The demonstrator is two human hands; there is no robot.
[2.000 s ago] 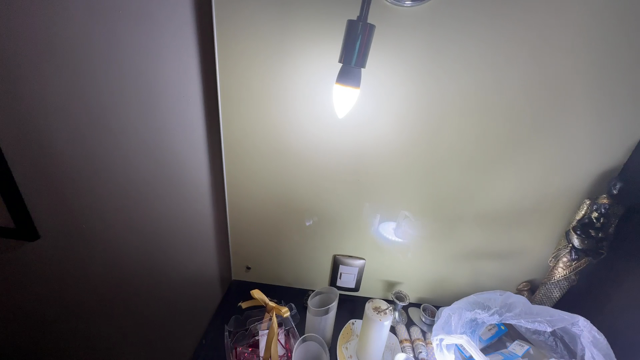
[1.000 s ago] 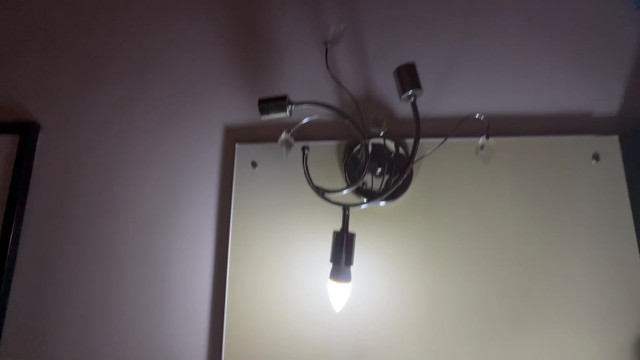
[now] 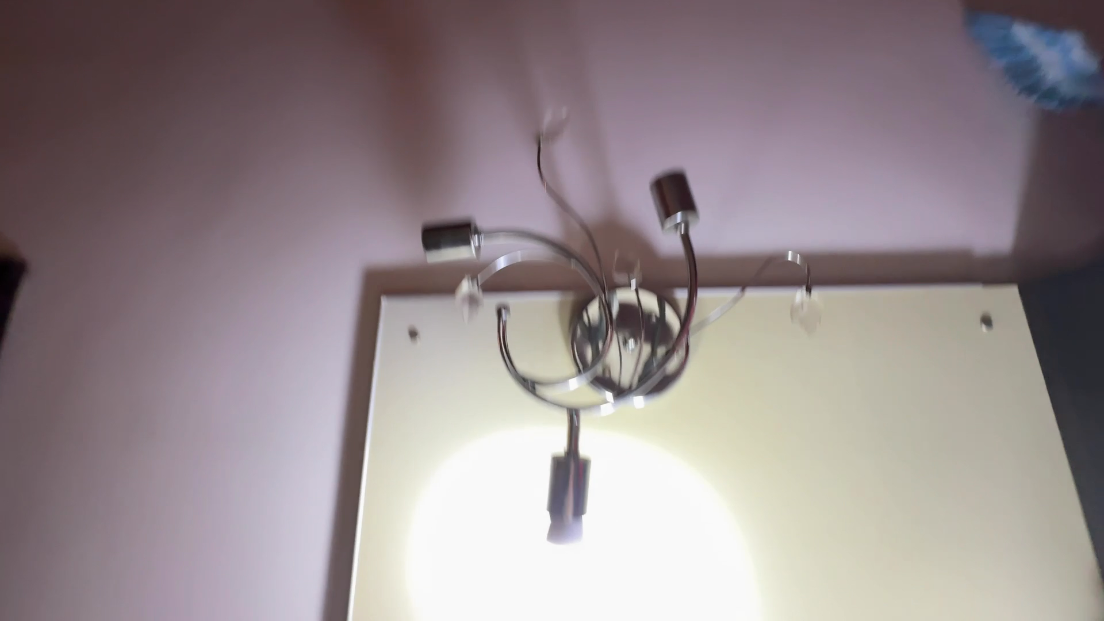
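Note:
Neither of my hands is in view. A chrome wall lamp with curved arms shows its round base (image 3: 631, 343) near the top edge of a pale panel. One cylindrical socket (image 3: 449, 241) points left and another socket (image 3: 674, 200) points up; no bulb shows in either. The lower socket (image 3: 569, 485) hangs downward with a lit bulb in it, whose glare hides its shape. Thin wires carry clear drops, one at the left (image 3: 468, 297) and one at the right (image 3: 806, 310).
The pale panel (image 3: 880, 431) is fixed to the wall, with a round fastener (image 3: 987, 323) near its upper right corner. A blurred blue and white fan-shaped thing (image 3: 1039, 60) is at the top right. A dark edge (image 3: 9, 289) shows at the far left.
The view has swung up from the candles, plastic bag and wall switch to the lamp. The glare around the lit bulb is much larger than a second ago.

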